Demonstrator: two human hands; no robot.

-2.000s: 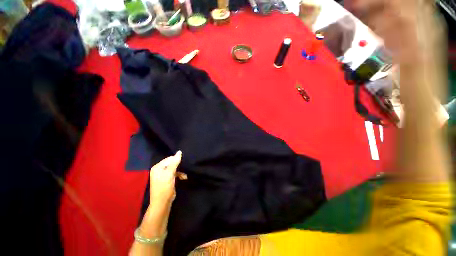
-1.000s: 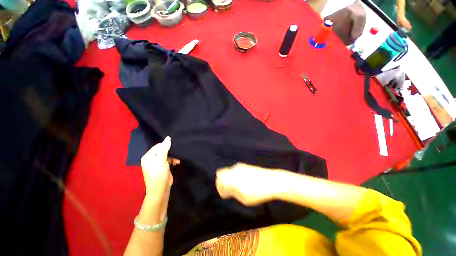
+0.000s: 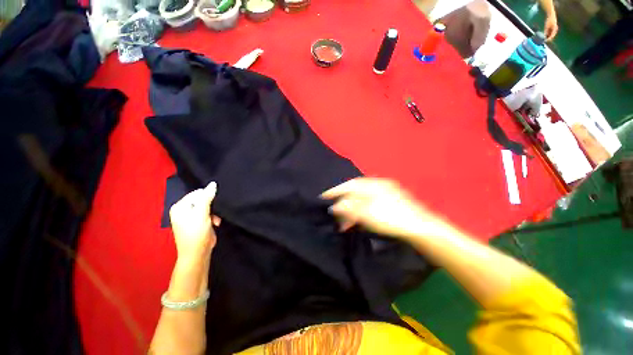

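A black garment [image 3: 277, 159] lies spread over the red cloth in front of me and runs down to my lap. My left hand [image 3: 194, 215] grips the garment at its left edge, thumb on top. My right hand [image 3: 371, 204] is over the right part of the garment, slightly blurred, with its fingers bent and pointing left. I cannot tell whether a needle or thread is between its fingertips.
A black garment pile [image 3: 48, 159] lies at left. Small tubs [image 3: 221, 14], a round tin [image 3: 326, 53], a black thread cone [image 3: 384, 52], an orange spool [image 3: 432, 43] and snips [image 3: 414, 111] stand or lie beyond. A teal-topped bottle [image 3: 524, 62] is at right.
My right hand came down from the upper right to the garment, then moved a little right with its fingers spread more. My left hand kept its hold. The garment's right part is more bunched.
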